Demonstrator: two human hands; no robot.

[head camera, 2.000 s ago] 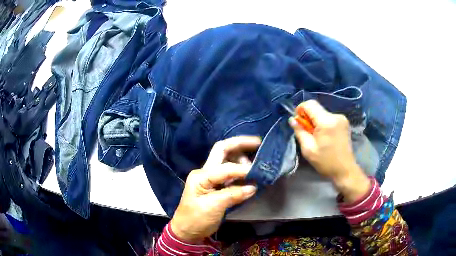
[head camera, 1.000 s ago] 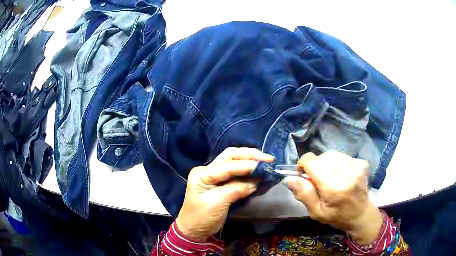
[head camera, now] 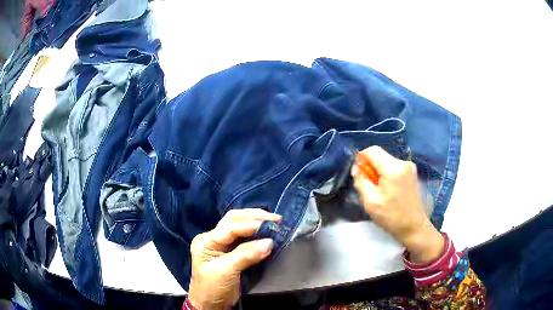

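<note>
A dark blue denim jacket [head camera: 242,121] lies bunched on the white table in front of me, with some pale grey-blue inside showing. My left hand [head camera: 227,254] pinches the end of a narrow doubled denim band [head camera: 298,192] near the table's front edge. My right hand [head camera: 393,197] holds thread snips with orange-red handles [head camera: 367,168] over the band's far part, by the jacket's opening. The snips' blades are blurred and hard to make out against the dark cloth.
Another denim jacket [head camera: 91,130], blue and grey, lies to the left. Dark garments with small metal dots [head camera: 24,224] are heaped at the far left edge. The white table [head camera: 485,54] has a curved front edge.
My right hand with the snips moved from the band's near end, beside my left hand, up and away along it. The whole view has shifted, so the jackets appear lower and further left.
</note>
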